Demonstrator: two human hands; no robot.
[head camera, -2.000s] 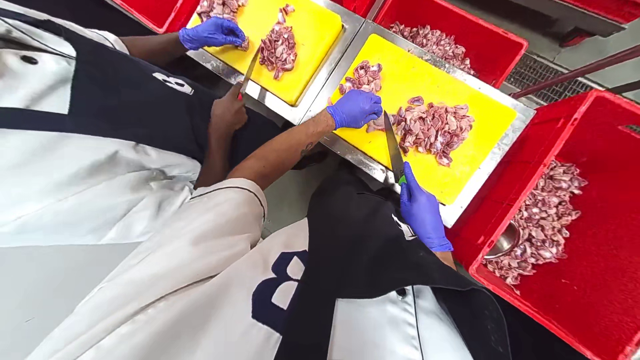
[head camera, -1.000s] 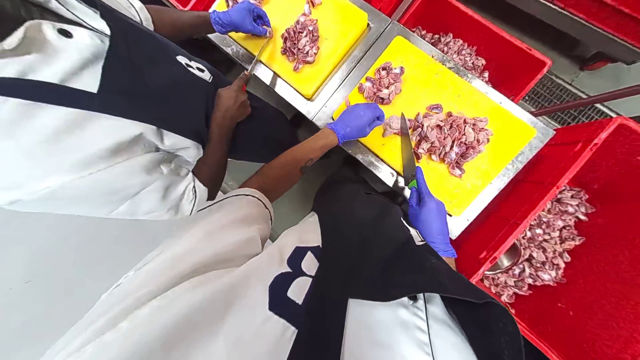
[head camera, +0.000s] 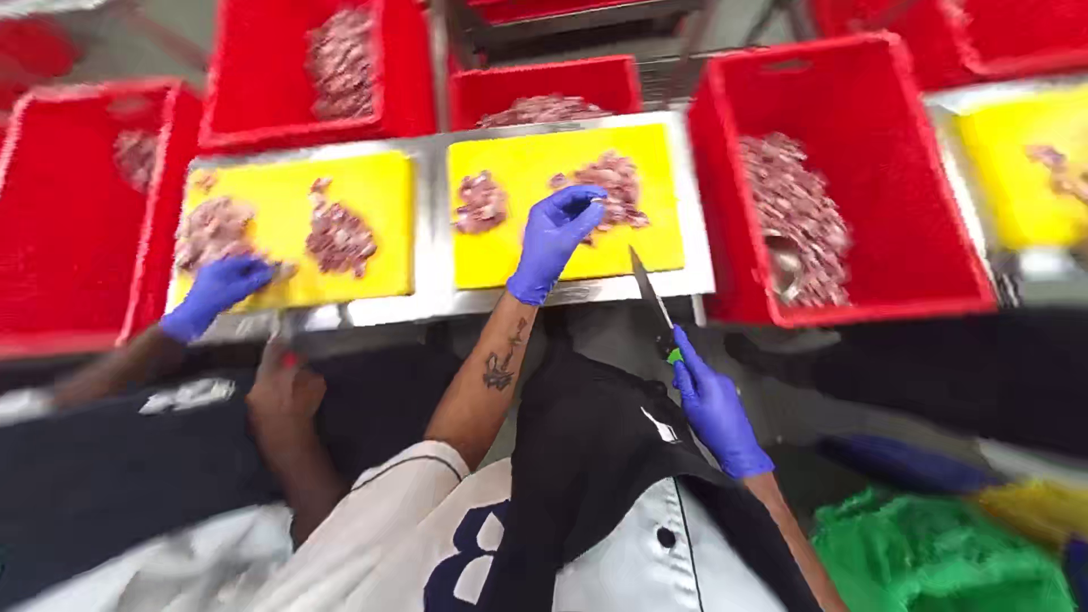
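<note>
My left hand (head camera: 557, 242), in a blue glove, is over the yellow cutting board (head camera: 510, 263), its thumb and fingers closed on a small pale piece of meat (head camera: 597, 200). Just behind it lies a large heap of cut raw meat (head camera: 625, 187); a smaller meat pile (head camera: 481, 202) is at the board's left. My right hand (head camera: 721, 408), gloved in blue, grips a knife (head camera: 650, 293) with a green mark on its dark handle. The blade points up and left, with its tip near the board's front right edge.
To the right stands a red crate (head camera: 892, 187) of meat pieces (head camera: 803, 221) with a metal bowl (head camera: 782, 265) inside. Another red crate (head camera: 544, 85) is behind the board. At left, a co-worker's gloved hand (head camera: 219, 293) touches meat on a second yellow board (head camera: 289, 289).
The view has swung round. My left hand has moved from the board's near left part to beside the large meat heap. The knife blade has moved away from that heap toward the board's front edge.
</note>
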